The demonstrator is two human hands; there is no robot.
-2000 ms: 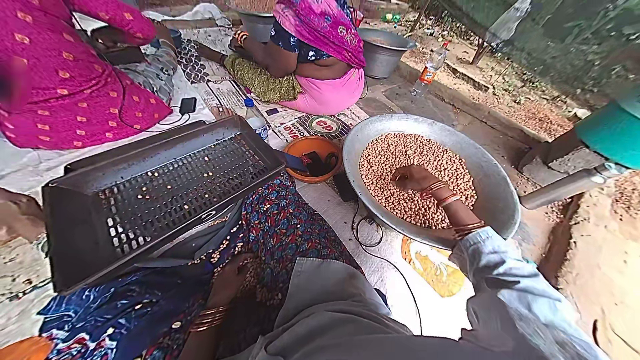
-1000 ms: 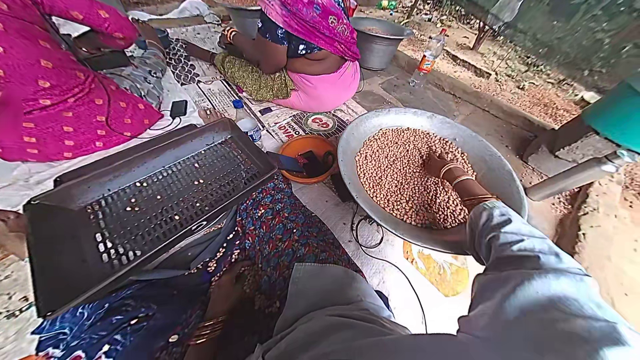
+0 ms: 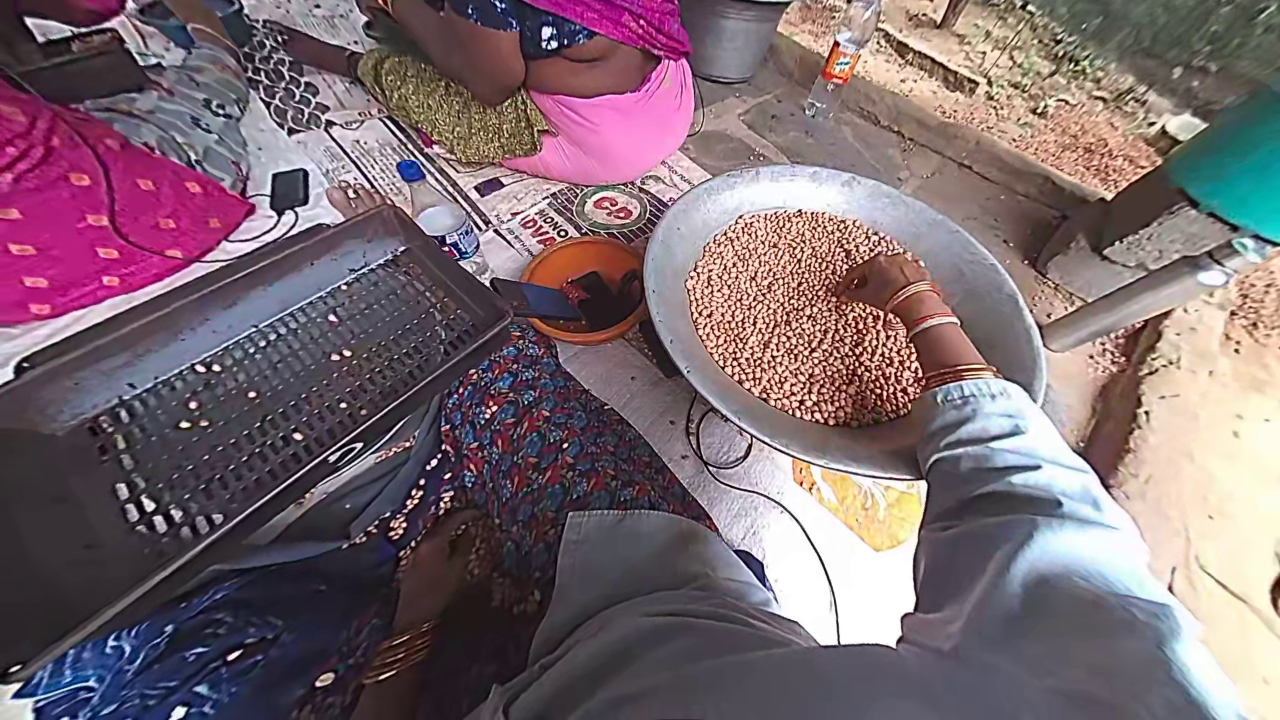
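A wide metal basin (image 3: 970,255) on the right holds a heap of small round light-brown nuts or seeds (image 3: 790,310). My right hand (image 3: 885,285), with bangles at the wrist, rests on the heap, fingers curled down; whether it grips any is hidden. My left hand (image 3: 445,560) lies in shadow on the patterned cloth over my lap, where more of the pieces are scattered; its fingers are unclear. Left of it sits a dark slotted tray (image 3: 230,350) with a few pieces on its mesh. An orange bowl (image 3: 565,265) with dark items stands between tray and basin.
A plastic bottle with a blue cap (image 3: 445,225) stands behind the tray. Two people sit ahead, one in pink (image 3: 620,130), one in magenta (image 3: 90,220). A cable (image 3: 790,510) runs below the basin. Farther back are a grey tub (image 3: 735,40) and another bottle (image 3: 840,60).
My right hand has moved over the heap toward the basin's far right side. My left hand has stayed on my lap.
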